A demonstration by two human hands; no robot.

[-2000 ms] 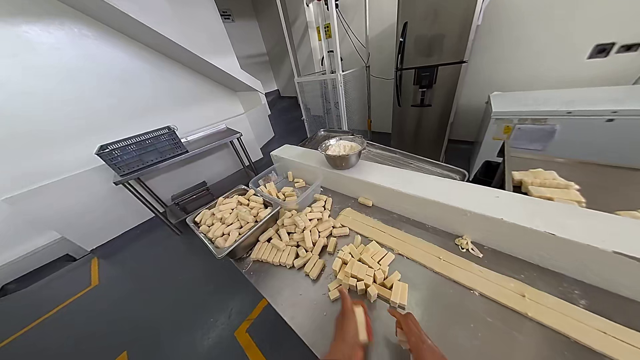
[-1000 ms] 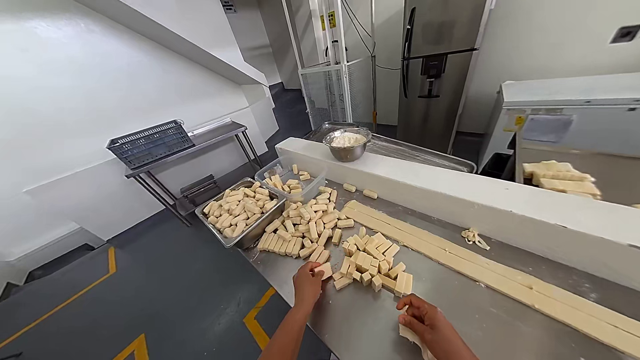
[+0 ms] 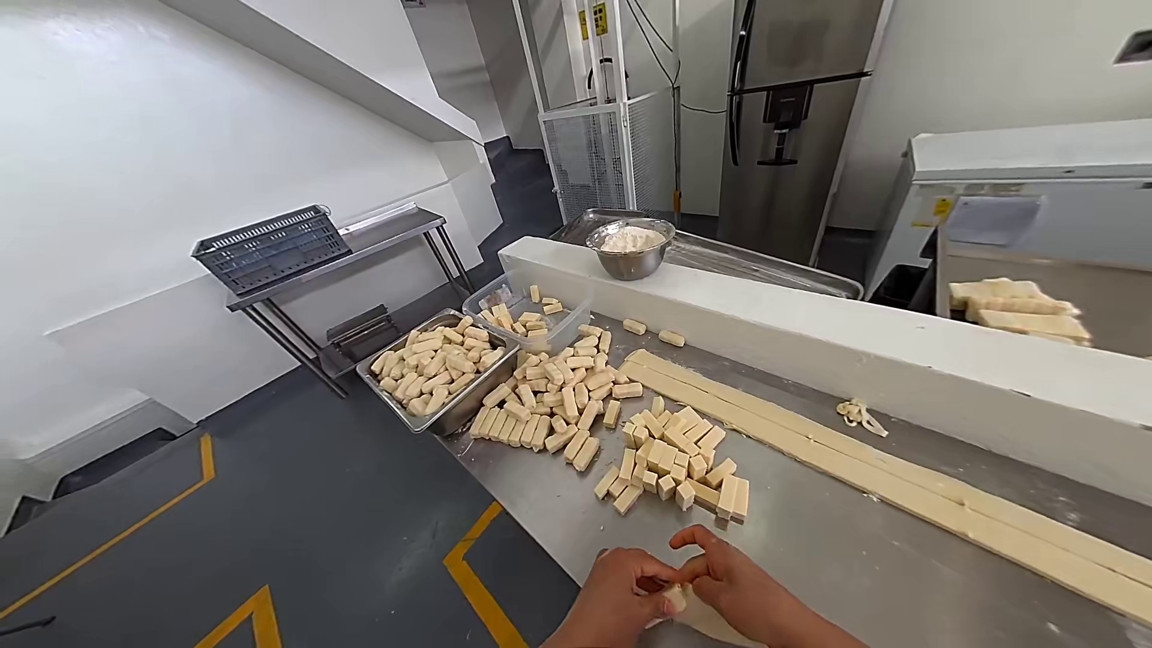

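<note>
My left hand (image 3: 621, 589) and my right hand (image 3: 724, 576) meet low in the view, both gripping a small pale piece (image 3: 675, 598) that their fingers partly hide. A thin flat sheet of dough (image 3: 711, 621) lies under them. Beyond my hands is a heap of bare pale sticks (image 3: 666, 454), several standing on end. Farther left, many wrapped sticks (image 3: 567, 382) lie piled, some lined up side by side. Two long dough strips (image 3: 837, 459) run along the steel table (image 3: 810, 540) to the right edge.
At the table's far left corner stand a steel pan (image 3: 468, 396) of wrapped sticks and a clear plastic tub (image 3: 576, 310) with a few bare ones. A metal bowl of white powder (image 3: 630, 261) sits on the white ledge (image 3: 774, 310). A dough scrap (image 3: 861, 417) lies by the ledge.
My hands were apart a second ago, the left by the wrapped sticks and the right by the bare heap's near edge. Now they have come together over the dough sheet.
</note>
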